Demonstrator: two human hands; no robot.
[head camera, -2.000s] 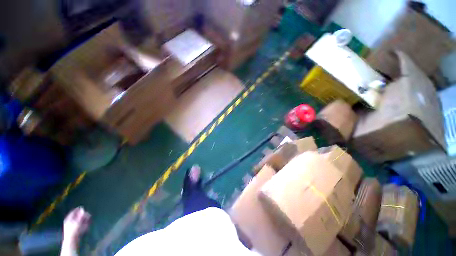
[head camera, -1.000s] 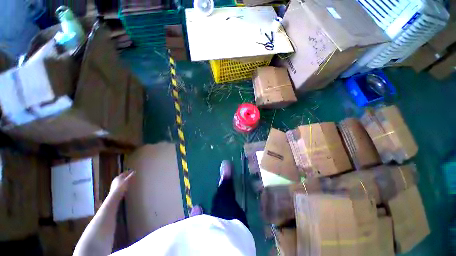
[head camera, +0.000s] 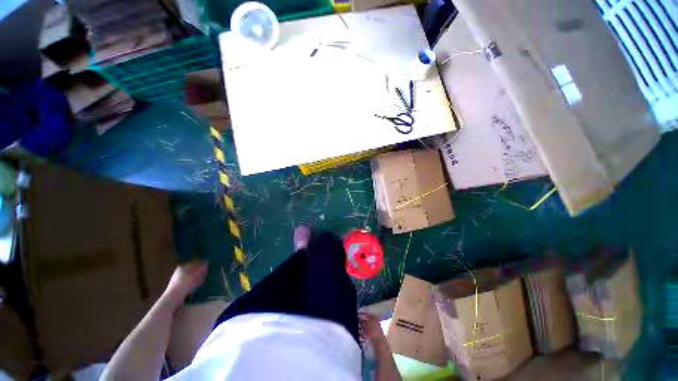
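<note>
A white-topped worktable (head camera: 297, 104) stands ahead. Black-handled scissors (head camera: 402, 122) lie on its right part, beside a short black stick. A white roll (head camera: 426, 58) is near its right edge. A bundle of flat cartons (head camera: 415, 195) with a yellow string is on the floor against the table's front. More string-tied bundles of flat cartons (head camera: 487, 320) are at the lower right. My left hand (head camera: 189, 280) hangs at my left beside a large brown carton; nothing shows in it. My right hand (head camera: 368, 326) is low at my right side, small and blurred.
A red stool (head camera: 363, 254) stands just ahead of my legs. A large carton (head camera: 97, 268) is at left, and large cartons (head camera: 554, 97) are right of the table. A small fan (head camera: 254, 26) is on the table. Yellow-black tape (head camera: 229, 201) and string bits mark the green floor.
The table, the stool and the bundle by the table now look nearer and larger. The large left carton shows its side closer to me. My right hand has come into view.
</note>
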